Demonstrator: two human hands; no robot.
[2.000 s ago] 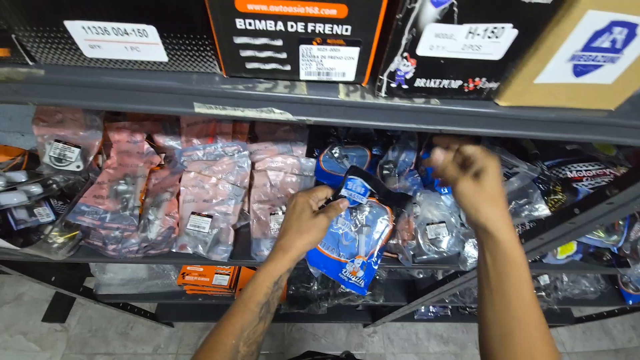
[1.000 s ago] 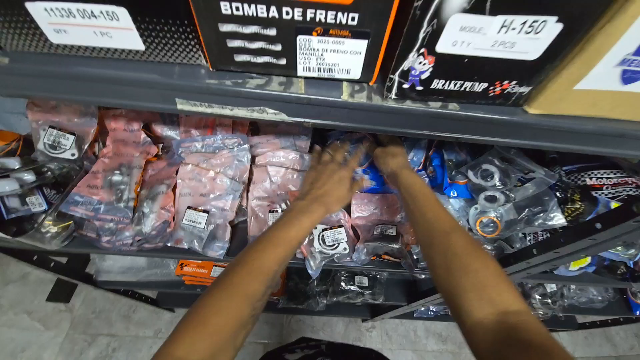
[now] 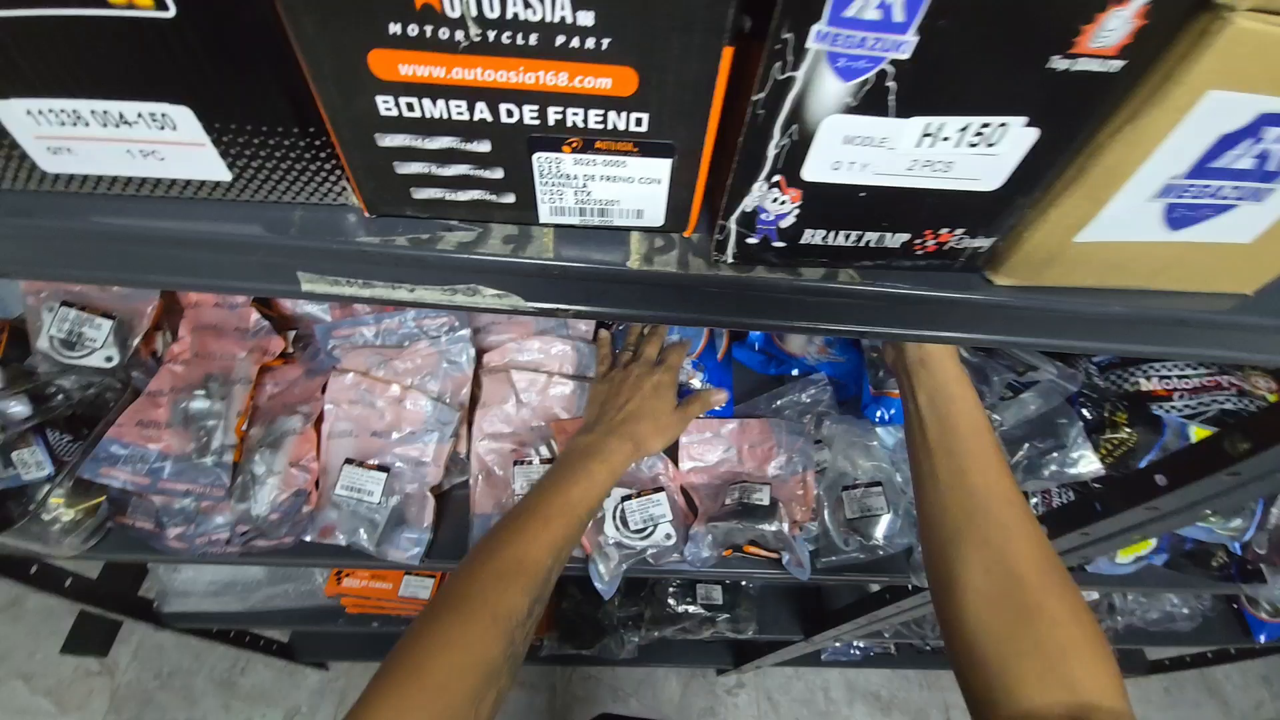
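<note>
My left hand (image 3: 648, 392) lies palm down with its fingers apart on the blue plastic packets (image 3: 708, 375) at the back of the middle shelf. My right hand is hidden under the edge of the upper shelf; just the wrist and forearm show, beside another blue packet (image 3: 800, 358). In front of my left hand are a clear bag with a round metal part (image 3: 640, 515) and a pinkish bag (image 3: 745, 470). A clear bag with a labelled part (image 3: 862, 500) lies between my arms.
Boxes of brake pumps (image 3: 500, 120) stand on the upper shelf, whose metal edge (image 3: 600, 270) hangs low over my hands. Pinkish bagged parts (image 3: 375, 470) fill the left side. A slanted black metal bar (image 3: 1160, 490) crosses at the right. Orange packets (image 3: 385, 585) lie below.
Two seconds ago my left hand held a blue packet with a black top in front of the shelf; now that hand rests at the back. My right hand has gone out of sight under the upper shelf.
</note>
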